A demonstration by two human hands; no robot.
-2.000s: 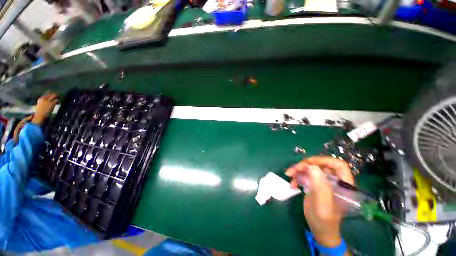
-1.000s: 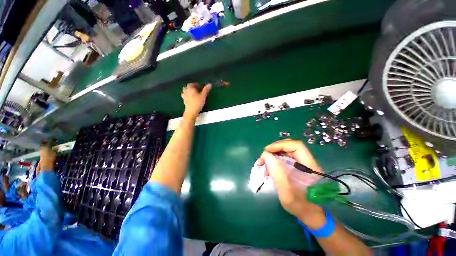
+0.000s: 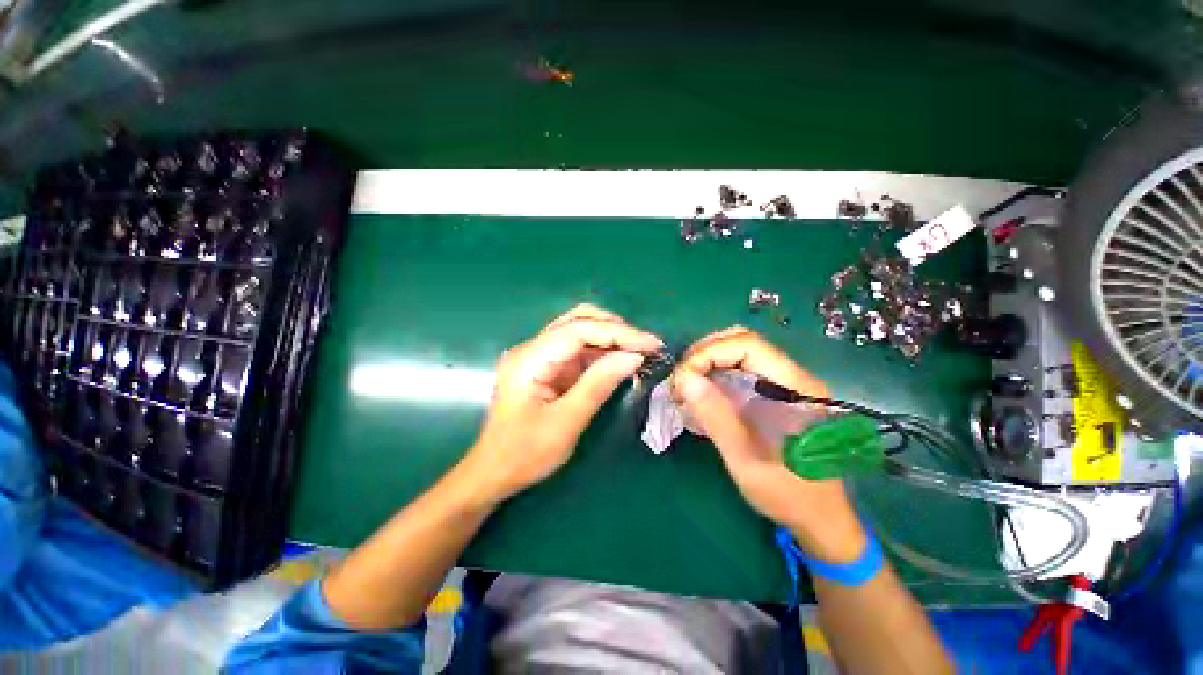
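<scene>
My left hand point(image 3: 561, 382) pinches a small dark electronic module point(image 3: 653, 363) between thumb and fingers, just left of my right fingertips. My right hand point(image 3: 752, 409) holds a clear pinkish dispensing syringe point(image 3: 788, 417) with a bright green adapter head point(image 3: 835, 447) at its back. The syringe tip is hidden at the fingers. A white crumpled tissue point(image 3: 662, 419) lies under and between the hands. A blue band point(image 3: 842, 564) is on my right wrist.
A stacked black blister tray point(image 3: 158, 343) stands at left. A heap of loose parts point(image 3: 891, 306) and a paper label point(image 3: 935, 236) lie right of centre. At right are a pale controller box point(image 3: 1049, 382), a desk fan point(image 3: 1168, 284), clear hose point(image 3: 976, 488) and a red-handled tool point(image 3: 1054, 633).
My left hand has come back from the far green surface to my right hand, now with a module in its fingers. The view has turned and moved down towards the bench.
</scene>
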